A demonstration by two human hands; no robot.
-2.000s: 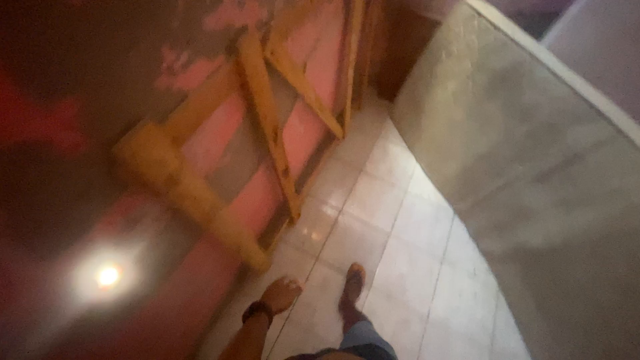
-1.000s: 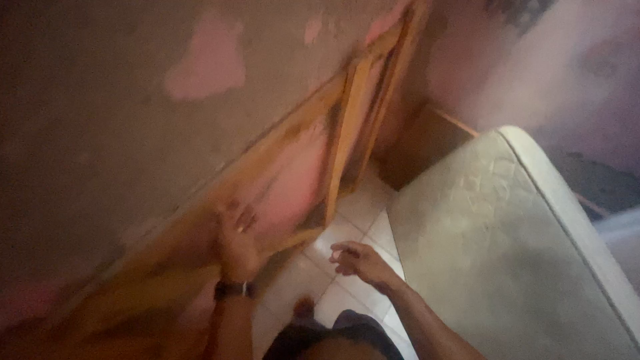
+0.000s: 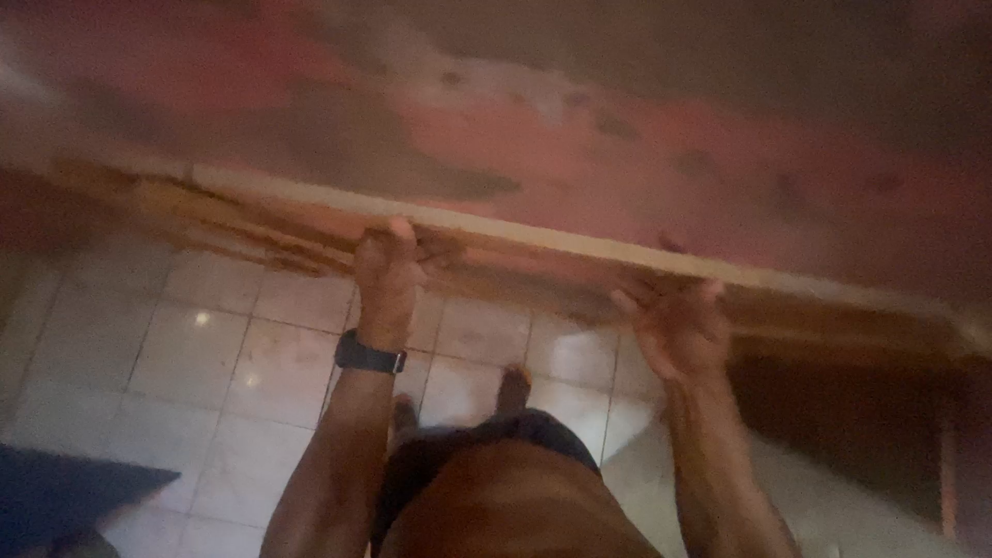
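A long wooden frame stands on edge along a wall with patchy pink and brown paint. Its pale top rail runs from upper left to lower right. My left hand, with a dark watch on the wrist, grips the rail left of the middle, thumb on top and fingers beneath. Further right, my right hand grips the same rail from below, and its fingertips are partly hidden behind it. The picture is blurred, and the lower bars of the frame are hard to make out.
White floor tiles lie below, with my feet on them. A dark blue flat thing juts in at the lower left. At the right, under the frame, is a dark brown panel, with a pale surface beside it.
Both hands have come onto the rail of the wooden frame; one second ago my right hand was free in the air. The view has turned to face the wall.
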